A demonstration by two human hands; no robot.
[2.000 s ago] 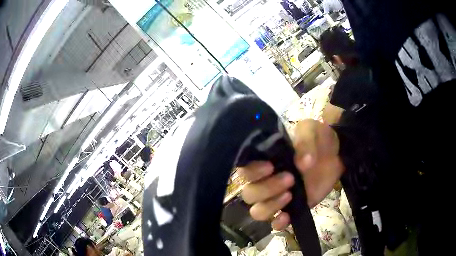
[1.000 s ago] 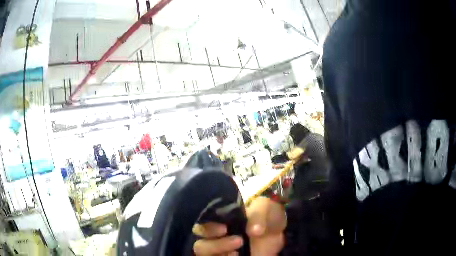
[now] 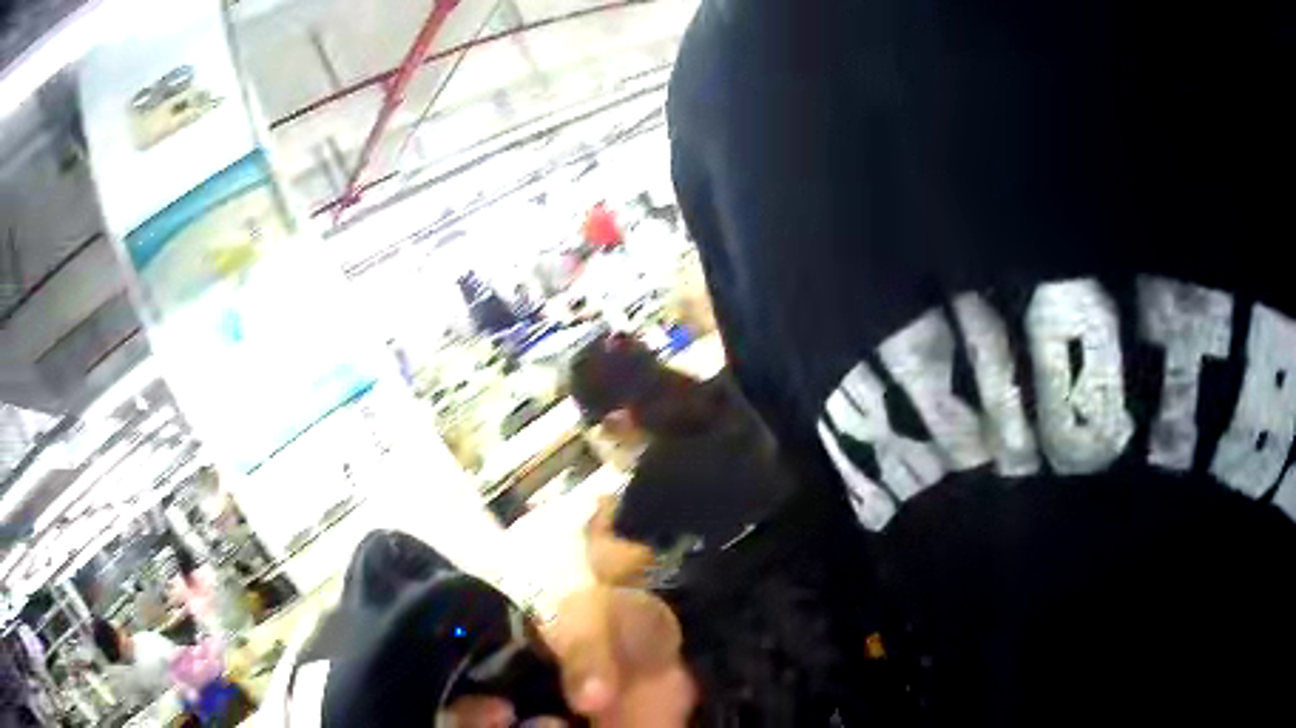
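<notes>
A black curved device (image 3: pixel 412 633) with a small blue light and a white patch is at the lower left, cut off by the bottom edge. One bare hand (image 3: pixel 618 661), blurred, is at its right side. Fingertips show low on the device's inner side, partly cut off. The hand's wrist is not clear, and I cannot tell whether it is mine or the near person's. No other hand near the camera can be made out.
A person in a black top (image 3: pixel 1023 597) with white lettering stands very close, filling the right side. Another person in black (image 3: pixel 697 484) is behind. A pale pillar with posters (image 3: pixel 284 341) stands left; workers and sewing tables lie beyond.
The view has tilted and swung. The device and hand now sit lower and further left in the picture. The black top fills more of the right side.
</notes>
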